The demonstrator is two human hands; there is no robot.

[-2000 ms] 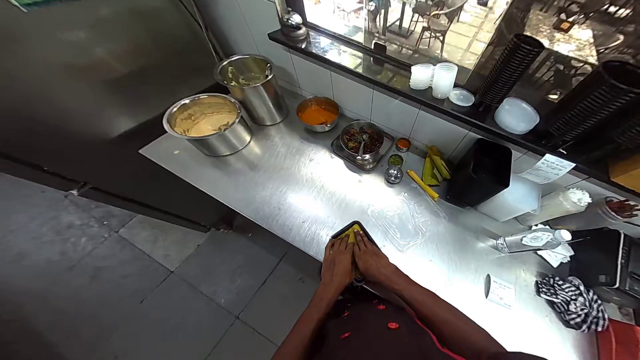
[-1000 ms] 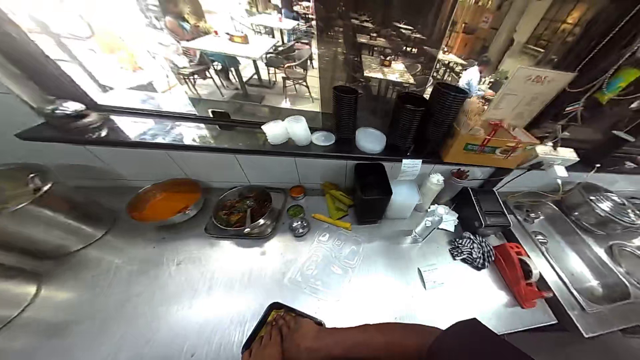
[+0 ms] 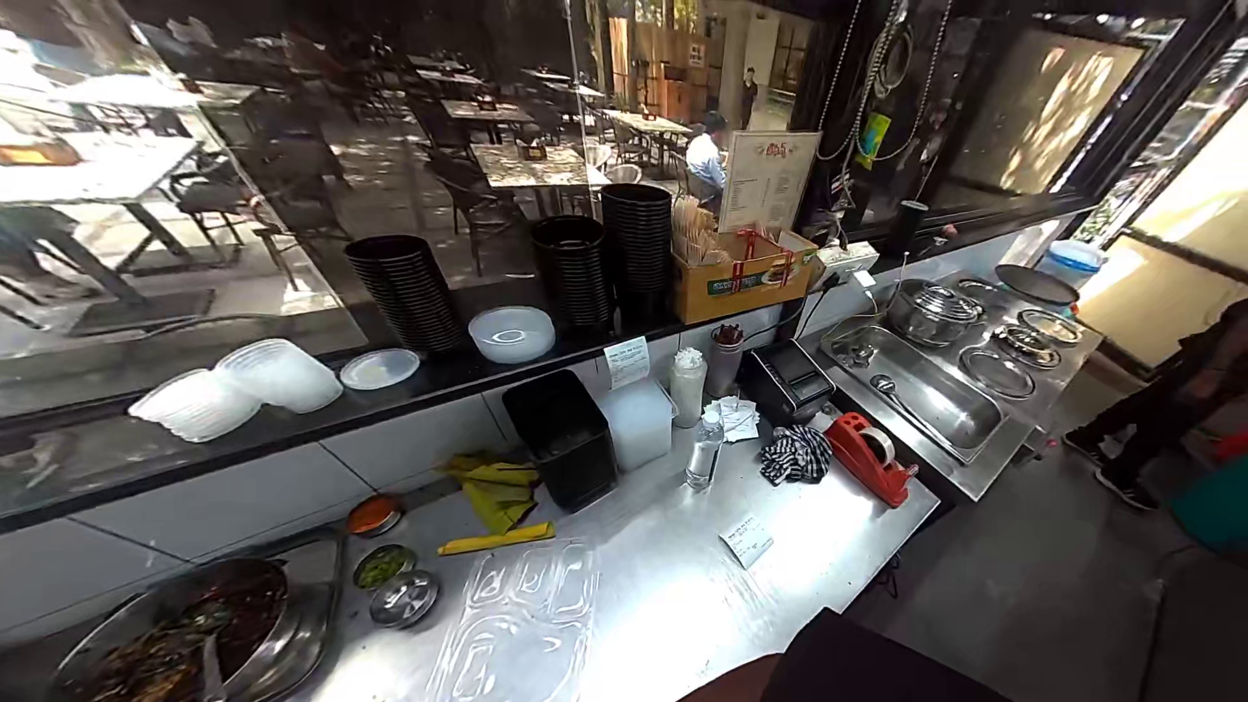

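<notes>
Neither of my hands shows in the head view now; only part of my arm and a dark sleeve (image 3: 868, 663) come in at the bottom edge. A clear plastic compartment tray or lid (image 3: 526, 614) lies on the steel counter. To its left stand a small bowl of green food (image 3: 384, 566), a small steel bowl (image 3: 403, 598) and a bowl of orange-red food (image 3: 374, 514). A large steel bowl of dark food (image 3: 185, 624) with a spoon sits at the lower left. A yellow folded strip (image 3: 496, 538) lies beside a yellow-green cloth (image 3: 492, 487).
Along the counter stand a black container (image 3: 561, 439), a plastic bottle (image 3: 705, 448), a checked cloth (image 3: 797, 454) and a red tape dispenser (image 3: 868, 458). Stacked black bowls (image 3: 405, 292) and white lids (image 3: 278, 375) line the ledge. Beyond are a sink (image 3: 916, 390) and a person (image 3: 1160, 409) at the right.
The view has swung up and to the right. My hands, earlier together on a dark-edged tray with something yellow, have left the frame. The sink and the person's legs have come into view.
</notes>
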